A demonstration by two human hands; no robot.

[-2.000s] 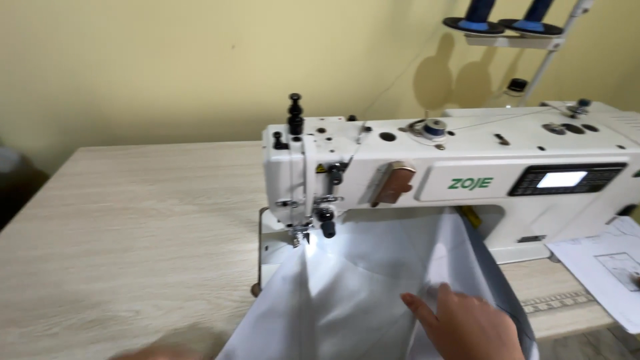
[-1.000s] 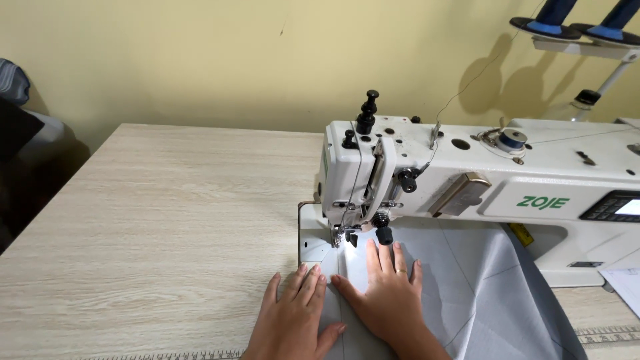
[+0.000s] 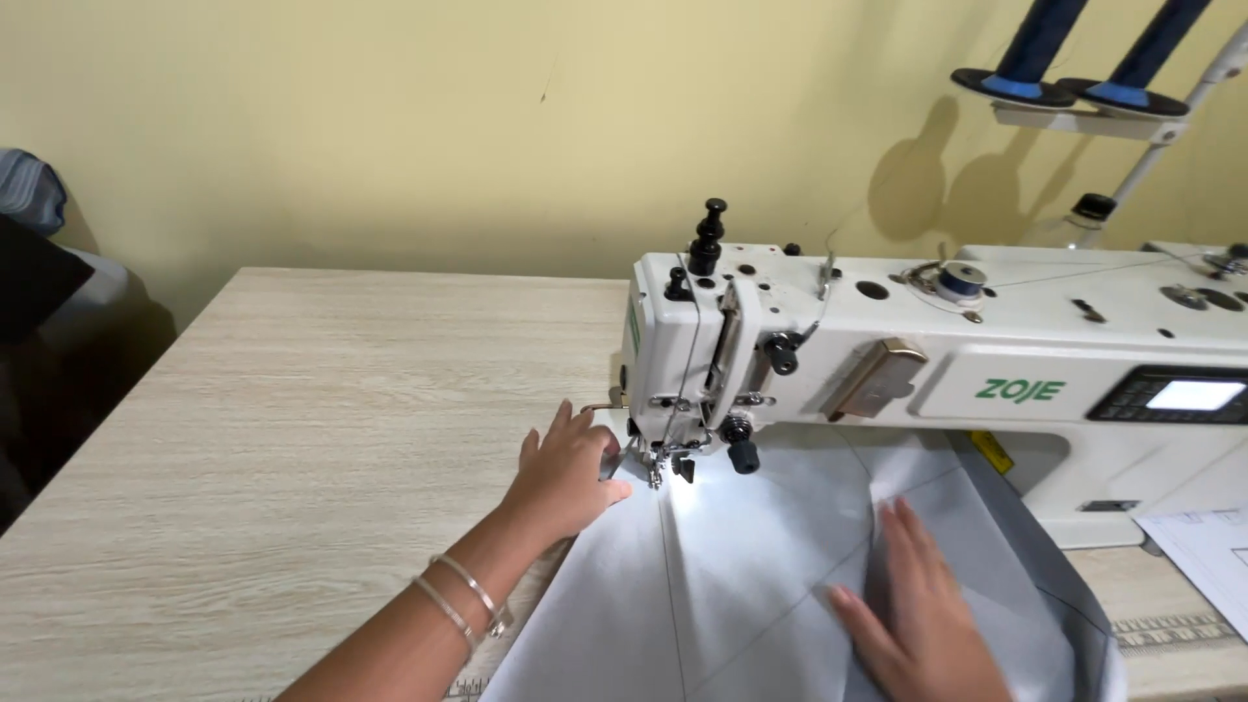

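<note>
A white Zoje sewing machine (image 3: 877, 380) stands over light grey fabric (image 3: 770, 575) marked with thin dark lines. The fabric runs beneath the presser foot (image 3: 655, 474), where the machine's lamp lights it. My left hand (image 3: 565, 473), with bangles at the wrist, is at the fabric's left edge beside the presser foot, its fingers bent; whether they pinch the edge cannot be told. My right hand (image 3: 916, 604) rests on or just over the fabric to the right, fingers together and thumb apart, slightly blurred. The needle tip is too small to make out.
The pale wood-grain table (image 3: 341, 439) extends to the left. Two dark blue thread cones (image 3: 1043, 44) sit on a stand at the upper right. A printed paper sheet (image 3: 1209, 556) and a ruler scale (image 3: 1170, 632) lie at the right. Dark items are at the far left.
One second ago both hands lay flat on the fabric in front of the presser foot. The left has moved up beside the foot; the right has moved away to the right.
</note>
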